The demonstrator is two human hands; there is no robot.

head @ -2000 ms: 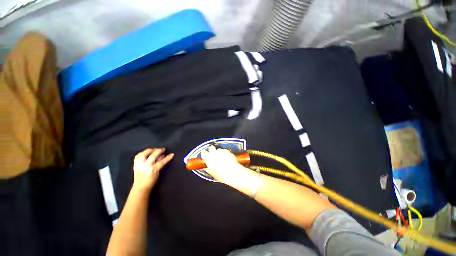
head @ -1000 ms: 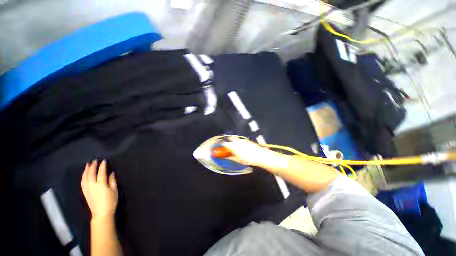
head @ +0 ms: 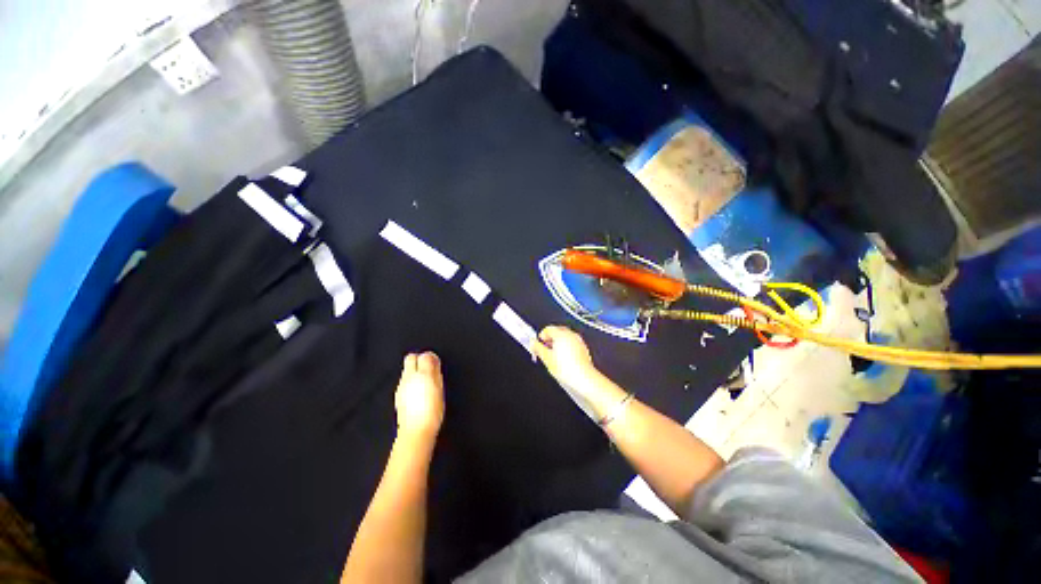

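A black garment panel (head: 491, 428) lies flat on the dark ironing table, with broken white strips (head: 420, 251) along its right edge. My right hand (head: 565, 359) is at that edge, with its fingers closed on it by a white strip. My left hand (head: 420, 394) is on the panel further left, its fingers drawn together; whether it pinches cloth cannot be told. The steam iron (head: 605, 291), with blue body and orange handle, stands on the table right of the panel, apart from both hands.
Layered black pieces with white ends (head: 194, 308) lie at the left by a blue bolster (head: 80, 274). Yellow hoses (head: 890, 356) trail right from the iron. A blue board with a tan patch (head: 691, 177), a white roll (head: 755, 265) and heaped black garments (head: 799, 103) are at the right.
My right hand has let go of the iron and moved to the panel's edge. The iron now stands to the right. My left hand's fingers have drawn together. The view has turned right.
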